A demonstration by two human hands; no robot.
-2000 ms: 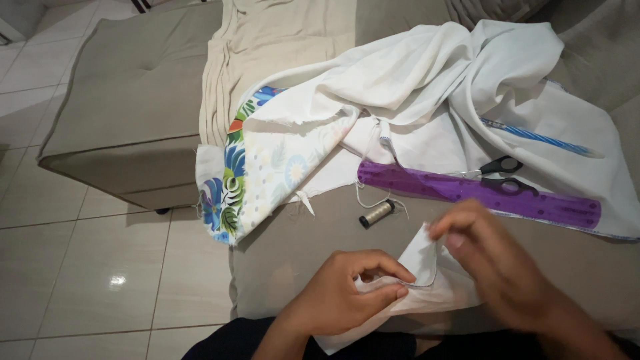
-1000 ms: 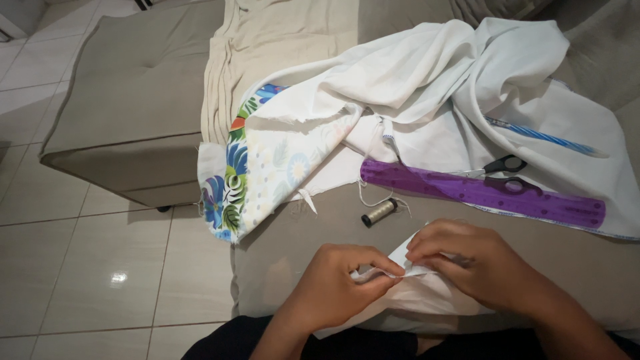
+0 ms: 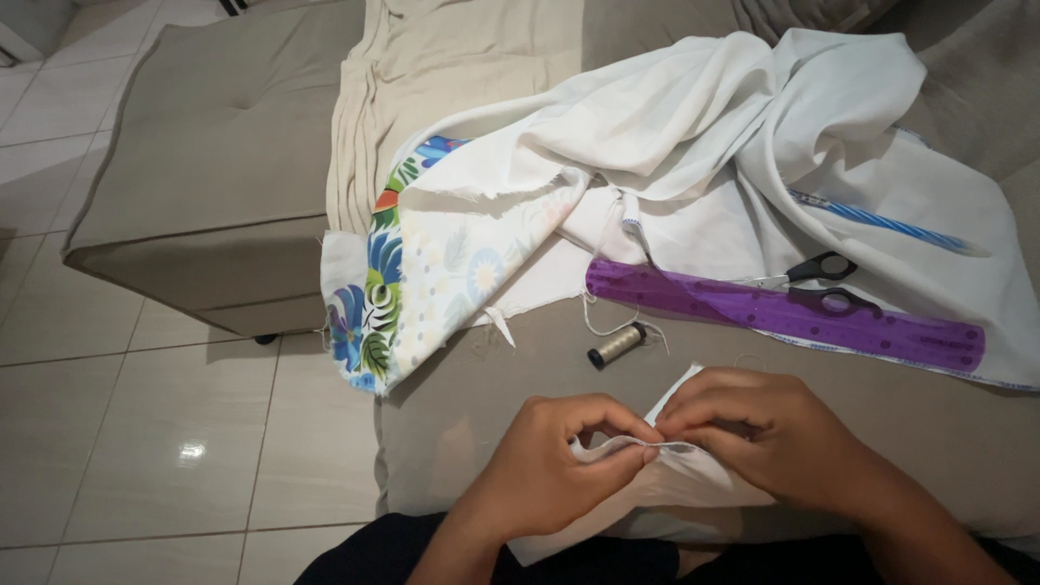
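My left hand (image 3: 561, 467) pinches the folded edge of a white fabric piece (image 3: 691, 479) between thumb and forefinger. Close beside it, my right hand (image 3: 756, 431) grips the same edge; whether it also holds a needle cannot be told. Just beyond the hands lies a spool of beige thread (image 3: 617, 345) with black ends, a loose strand trailing from it. Black-handled scissors (image 3: 833, 266) rest over a purple transparent ruler (image 3: 780, 313), their blades partly hidden. Behind them spreads a large white cloth (image 3: 674, 114), with a blue striped pen (image 3: 886, 219) on it.
A floral print fabric (image 3: 382, 284) is folded at the left end of the white cloth. Everything lies on a grey-beige sofa seat (image 3: 463, 455), with a beige cover (image 3: 487, 49) behind. An upholstered block (image 3: 211, 154) stands on the tiled floor at left.
My right hand, raised and apart from the left two seconds ago, has come down beside it onto the white fabric's edge. The fabric's upright corner is now mostly covered by the fingers.
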